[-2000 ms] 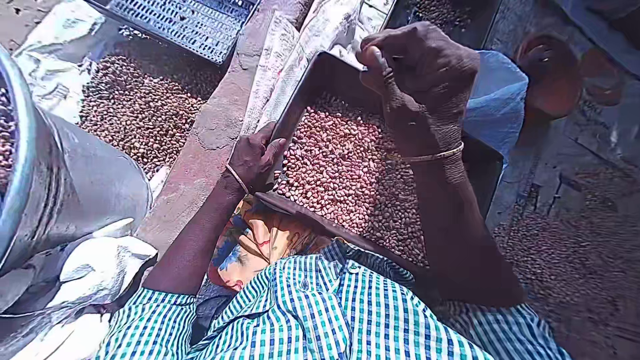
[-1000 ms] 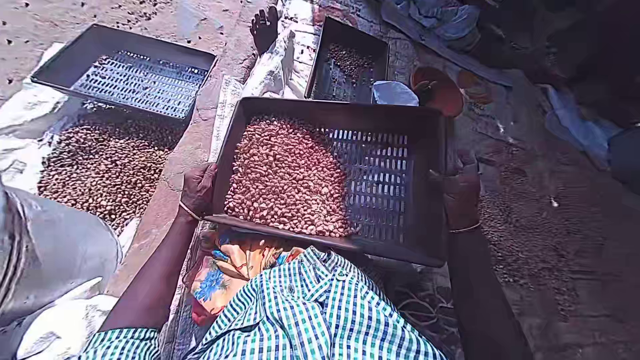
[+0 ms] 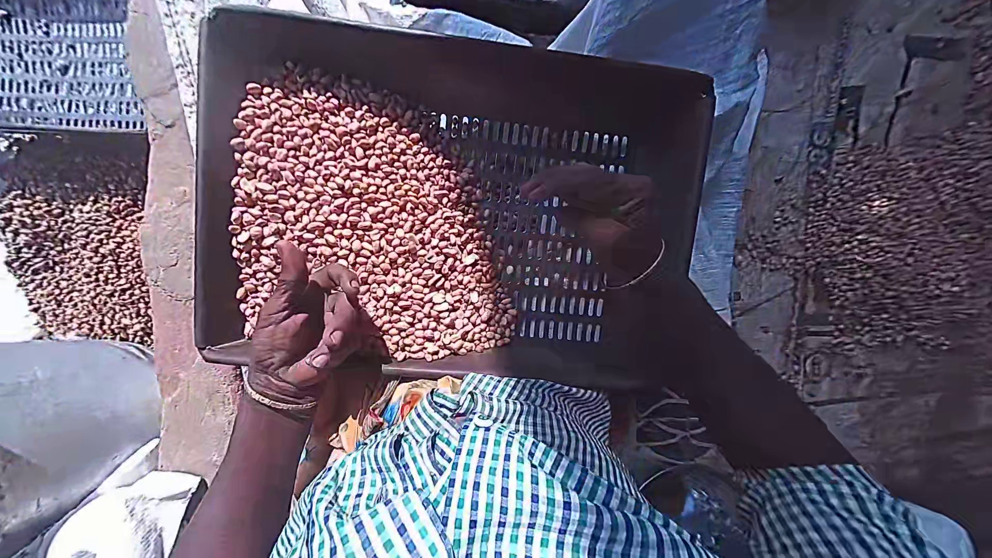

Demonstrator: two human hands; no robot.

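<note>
A dark rectangular sieve tray [image 3: 457, 54] with a slotted bottom lies across my lap. Shelled peanuts [image 3: 356, 225] cover its left and middle part, while slots show on the right. My left hand [image 3: 310, 325] is over the tray's near left edge, palm up with fingers curled and thumb raised; whether a nut is between the fingers cannot be seen. In shadow, my right hand [image 3: 601, 209] hovers above the bare slots, fingers pointing left toward the peanuts. What it holds, if anything, is too dark to tell.
At the upper left is another slotted tray [image 3: 70, 70], with a heap of nuts [image 3: 85, 271] below it. A metal container [image 3: 70, 418] stands at the lower left. Pale blue plastic sheeting [image 3: 721, 170] lies behind the tray, and more nuts [image 3: 899, 240] spread over the ground at right.
One second ago both hands gripped the tray's sides; now the right hand is over the slots and the left at the near edge. The other person's hand at the top is out of view.
</note>
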